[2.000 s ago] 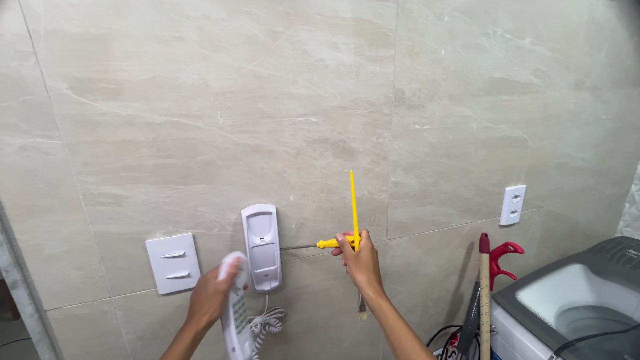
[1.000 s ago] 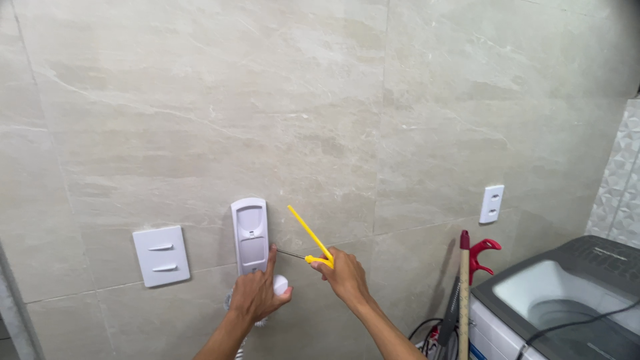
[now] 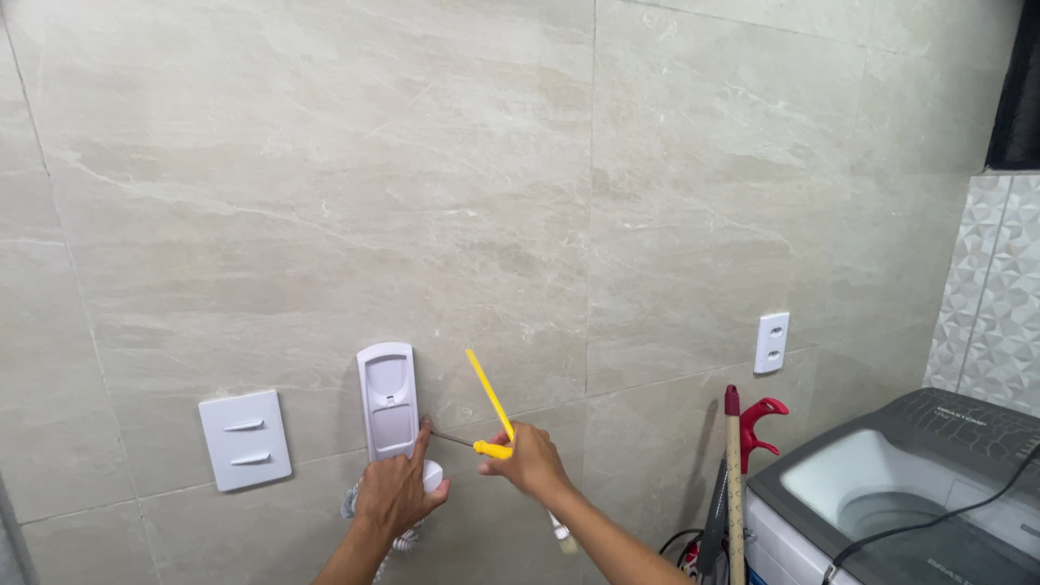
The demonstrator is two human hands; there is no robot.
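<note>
A white wall-mounted handset cradle [image 3: 391, 402] is fixed on the tiled wall. My left hand [image 3: 400, 491] is at its lower end, holding the white telephone handset [image 3: 433, 476], of which only one end shows; the index finger points up along the cradle's right edge. My right hand [image 3: 528, 461] grips a yellow-handled screwdriver [image 3: 492, 449], its thin shaft pointing left with the tip by that finger and edge. A long, thin yellow strip [image 3: 489, 390] rises from the same hand. The coiled white cord [image 3: 406, 538] hangs below my left hand.
A white double switch plate [image 3: 245, 440] is left of the cradle, and a white socket plate [image 3: 772, 343] is farther right. At the lower right are a top-loading washing machine [image 3: 902, 479] with a black cable across it, a wooden pole [image 3: 735, 496] and a red hooked handle [image 3: 762, 435].
My left hand has brought the handset in against the cradle's lower end, its index finger now at the edge. The yellow strip, upright at first, now leans left.
</note>
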